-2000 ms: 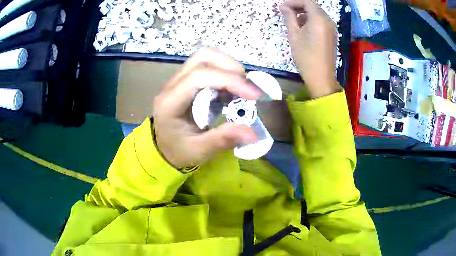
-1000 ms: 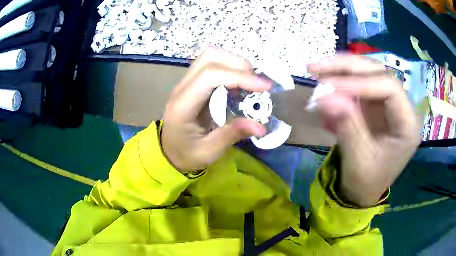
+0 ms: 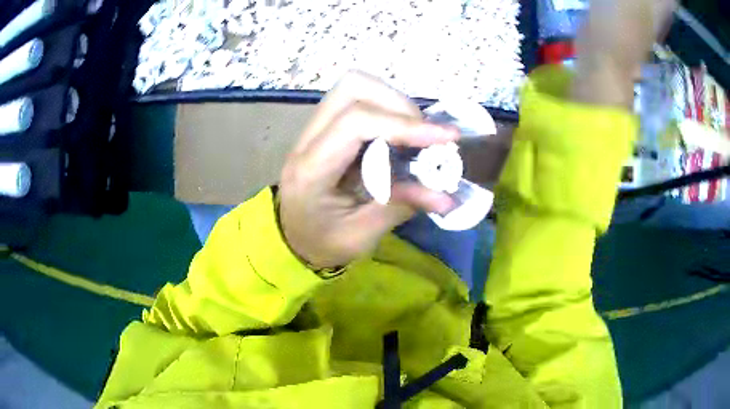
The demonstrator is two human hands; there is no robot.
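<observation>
My left hand point(image 3: 344, 176) holds a white folding tripod base point(image 3: 440, 168) over the lap, thumb and fingers gripping near its hub. Its three curved legs are spread apart and the round hub faces up, with a small dark spot at its centre. My right hand point(image 3: 628, 36) is at the top right, blurred and cut off by the picture's upper edge; its fingers and anything in them cannot be made out.
The parts tray point(image 3: 232, 96) with small white parts point(image 3: 368, 48) lies ahead, a tan cardboard strip point(image 3: 232, 152) before it. The black foam rack point(image 3: 60, 132) with white cylinders point(image 3: 14, 113) is at left. The blurred screw feeder point(image 3: 652, 120) is at right, partly behind my right sleeve.
My right hand has moved from beside the base, where it held a small white part, up to the top right. My left hand and the base have shifted slightly right. The hub's dark hole now looks mostly filled.
</observation>
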